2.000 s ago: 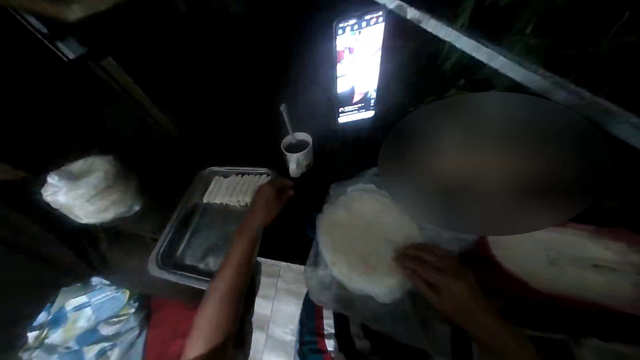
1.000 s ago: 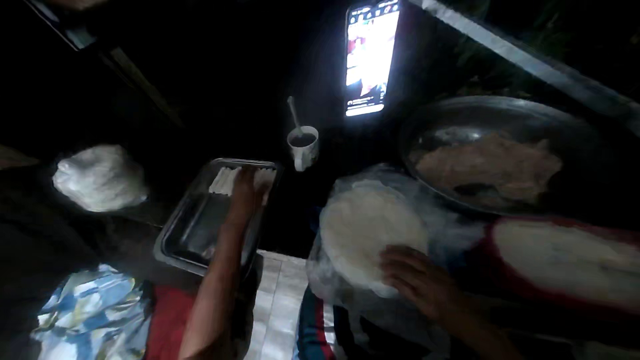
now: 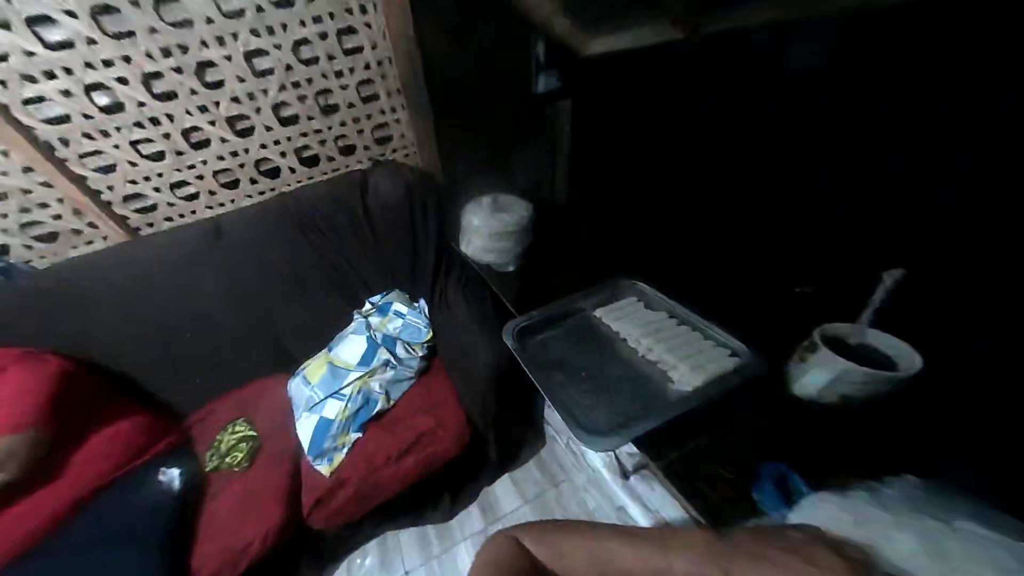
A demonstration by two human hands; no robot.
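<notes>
A forearm, apparently my left, crosses the bottom edge, and my left hand (image 3: 832,550) is blurred and mostly cut off beside the pale wrapper stack in plastic (image 3: 896,520). Whether it holds anything cannot be told. My right hand is out of view. A rectangular metal tray (image 3: 568,388) holds a row of several white rolls (image 3: 668,342) side by side along its far right part. To the right of the tray is a white cup (image 3: 824,376) with dark contents and a spoon (image 3: 884,296) standing in it.
A wrapped pale bundle (image 3: 496,230) sits beyond the tray at the table edge. On the left, a dark-covered sofa (image 3: 240,296) has red cushions (image 3: 400,448) and a blue, white and yellow cloth (image 3: 360,368). Part of a person in red (image 3: 72,440) shows at the far left.
The view has swung far left, leaving the phone and the meat basin out of frame. My left hand has left the tray, where it was at the rolls one second ago.
</notes>
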